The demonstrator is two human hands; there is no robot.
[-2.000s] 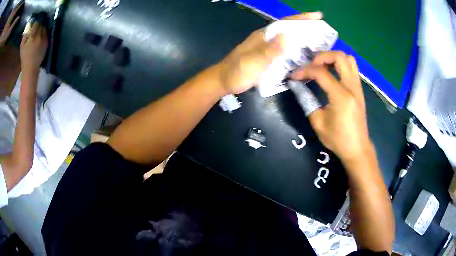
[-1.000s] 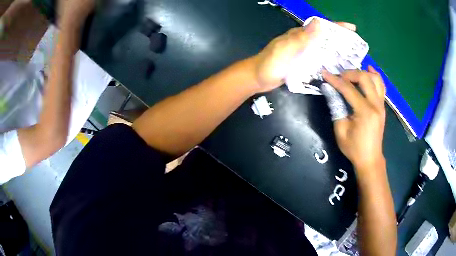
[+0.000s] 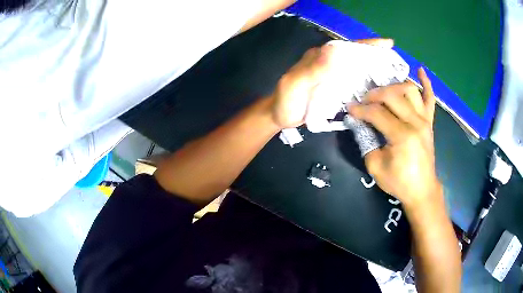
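Note:
My left hand (image 3: pixel 301 88) is closed around the far left side of a white plastic housing (image 3: pixel 351 70) and holds it tilted above the bench. The ribbed inside of the housing faces my right hand. My right hand (image 3: pixel 398 131), with a whitish wrap on one finger, has its fingertips at the housing's near right edge, by a dark opening. Whether it pinches a small part is hidden. A white insert (image 3: pixel 292 135) lies just below the housing, and a black and white insert (image 3: pixel 319 175) lies nearer me.
White C-shaped clips (image 3: pixel 393 219) lie near my right forearm. A black-handled hammer (image 3: pixel 490 194) and a white block (image 3: pixel 504 256) lie at the right. A blue-edged green board (image 3: pixel 441 46) is at the far side. A person in white (image 3: pixel 123 63) leans across the upper left.
The neighbouring person has leaned in over the bench at the left, covering the black pads. The view has shifted. My hands stay at the housing, with my right fingers still at its edge.

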